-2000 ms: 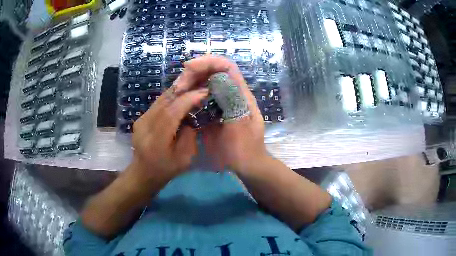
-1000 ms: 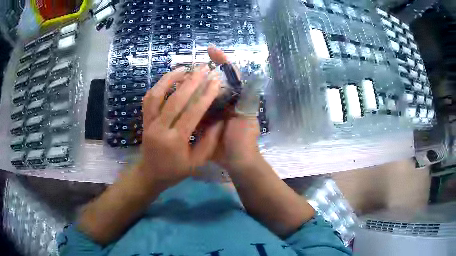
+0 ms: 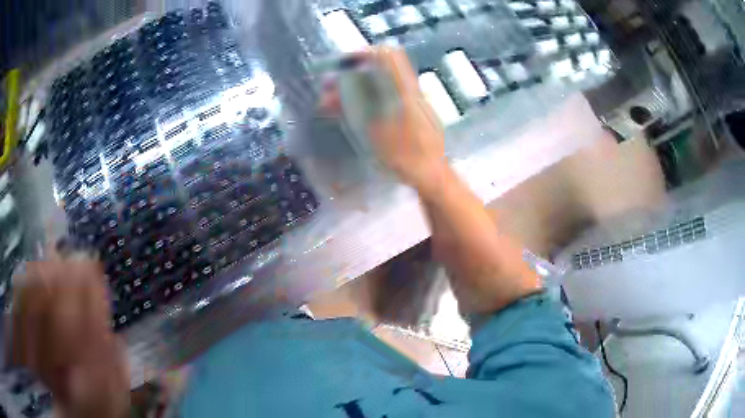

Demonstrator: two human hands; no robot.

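My right hand (image 3: 408, 131) is over the near left part of the right blister tray (image 3: 523, 90). A grey mesh-like piece (image 3: 369, 100) lies along its finger side, blurred. A thin dark-edged piece (image 3: 347, 62) shows at its fingertips and appears held; its shape is smeared. My left hand (image 3: 64, 326) is low at the left edge, apart from the right hand and strongly blurred. Whether it holds anything cannot be told. The centre blister tray (image 3: 176, 171) with rows of black parts lies between the hands. White bodies (image 3: 466, 75) stand in the right tray.
The pale bench edge (image 3: 523, 167) runs diagonally below the trays. A yellow basket rim (image 3: 11, 114) is cut off at the far left. A white vented appliance (image 3: 653, 286) is at the lower right, with a dark cable (image 3: 608, 367) beside it.
The hands have parted. My right hand has moved over the right tray, my left hand down to the lower left. The camera view has turned right and tilted.
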